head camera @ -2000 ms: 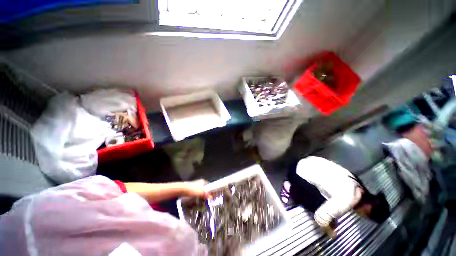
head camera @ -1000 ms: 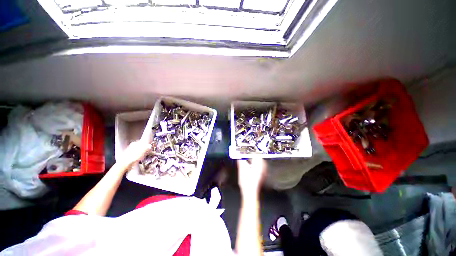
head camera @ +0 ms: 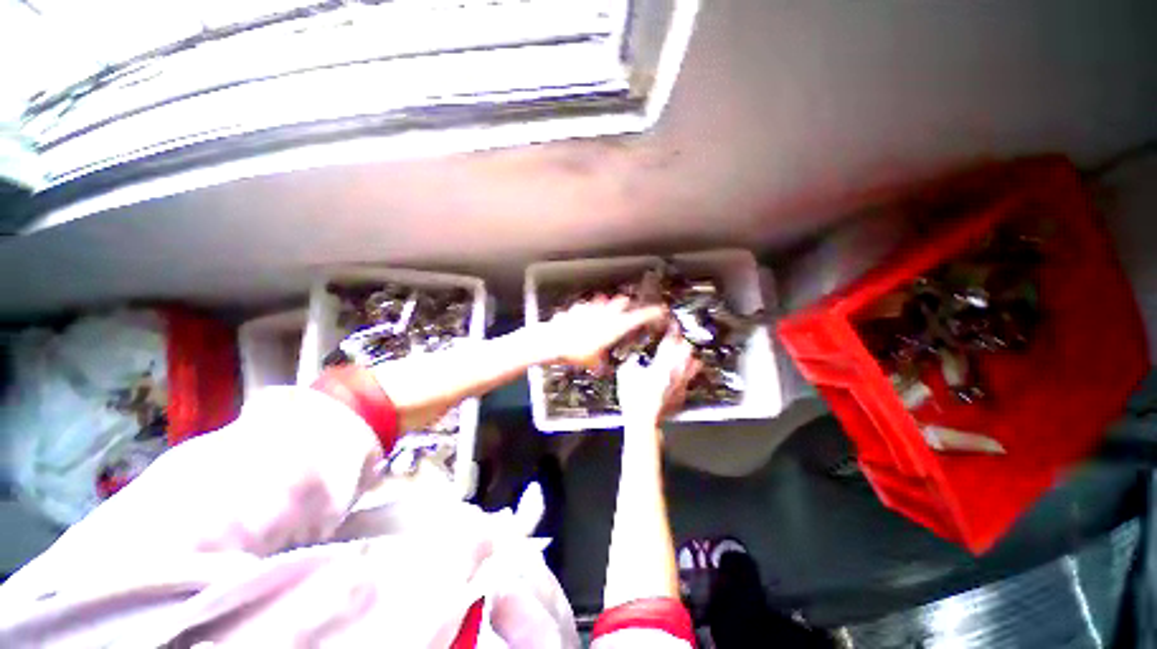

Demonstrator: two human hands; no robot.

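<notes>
A white plastic tray (head camera: 542,408) filled with small shiny metal fittings (head camera: 577,387) stands by the wall in front of me. My left hand (head camera: 594,328) reaches over the fittings from the left, and my right hand (head camera: 657,379) is over them from the near side. Both hands are close together near the tray's middle, their fingers among the metal pieces. The image is blurred, so I cannot tell whether either hand grips a piece. A second white tray (head camera: 475,298) of similar fittings stands to the left, partly hidden by my left arm.
A red crate (head camera: 875,450) with metal pieces stands at the right. At the left are another white tray (head camera: 258,353), partly covered, and a red crate (head camera: 201,368) with a pale bag (head camera: 64,412). A window is above. Another person's shoe (head camera: 713,553) and dark-clad leg show below.
My left hand has let go of the left tray and moved right into the middle tray. My right hand has moved from that tray's front edge onto the fittings. The view has shifted.
</notes>
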